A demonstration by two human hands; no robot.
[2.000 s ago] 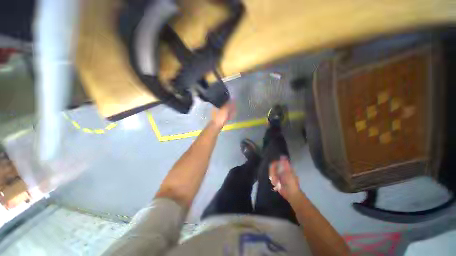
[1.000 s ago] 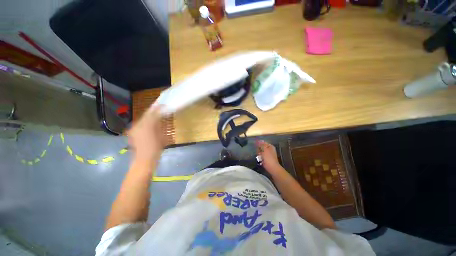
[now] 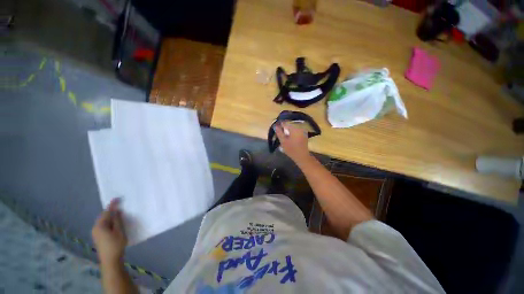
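Note:
My left hand [image 3: 110, 227] grips the lower edge of a large white foam sheet [image 3: 155, 163], held out over the floor left of the desk, with a step cut in its upper left corner. My right hand [image 3: 292, 139] is at a black head strap [image 3: 313, 125] at the desk's front edge; a small white bit shows at the fingers. The hand covers part of the strap, so I cannot tell whether it grips it. A second black head strap [image 3: 330, 77] with a white pad [image 3: 305, 95] lies behind it on the desk.
On the desk [image 3: 368, 155] are a white and green plastic bag [image 3: 365, 106], a pink square [image 3: 422, 68], a bottle's base [image 3: 304, 11] at the back and a pale flask [image 3: 499, 166] at right. Chairs with woven seats stand at left [image 3: 187, 72] and under the desk.
The white sheet has moved off the desk to the left and down, in my left hand. My right hand has moved up to the near strap. The second strap is now uncovered.

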